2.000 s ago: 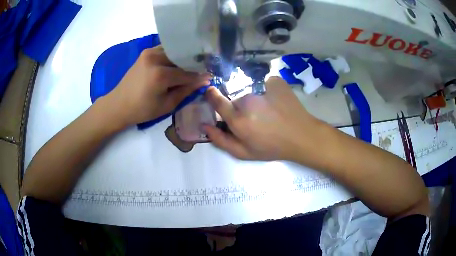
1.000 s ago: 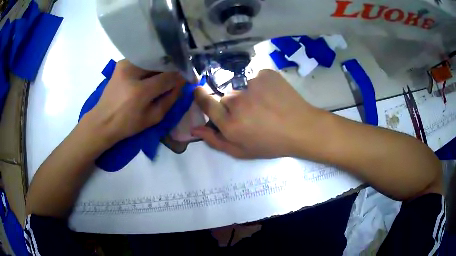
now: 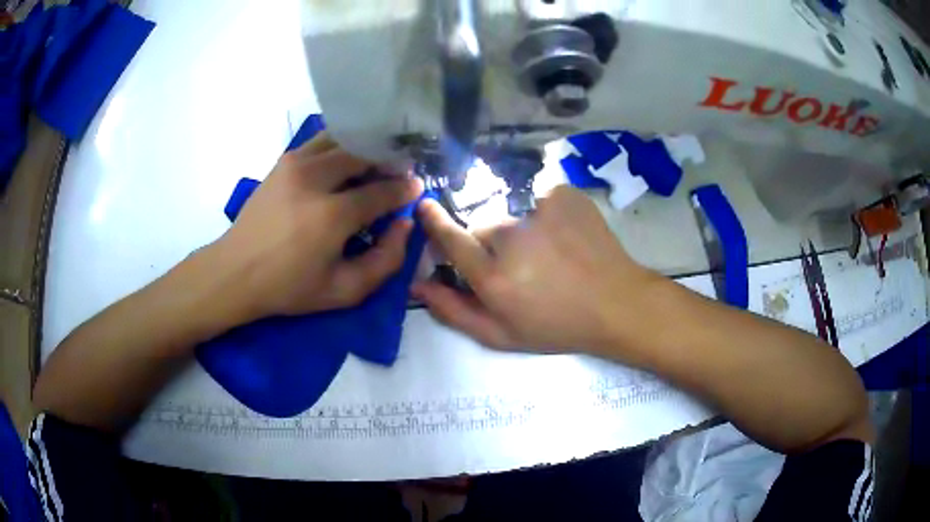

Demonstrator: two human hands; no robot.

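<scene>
A blue fabric panel [image 3: 286, 362] with a rounded end lies under and around my left hand, left of the lit needle area. A second blue layer with a straight corner shows beside it. My left hand [image 3: 331, 224] grips the fabric close to the presser foot [image 3: 433, 175]. My right hand [image 3: 520, 270] is just right of the foot, its index fingertip pressing the fabric edge and its thumb apart below. The needle tip and the seam are hidden by fingers and glare.
White sewing machine [image 3: 653, 71] with red lettering overhead. Blue and white pieces [image 3: 637, 168] lie behind my right hand, a blue strip [image 3: 724, 240] and dark red tweezers or snips [image 3: 818, 296] at right. An orange item [image 3: 879, 219] is at far right, blue fabric [image 3: 92, 71] at upper left.
The blue panel has turned, its rounded end swinging from upper left down towards the front edge. My left hand has moved with it. My right hand stays beside the foot.
</scene>
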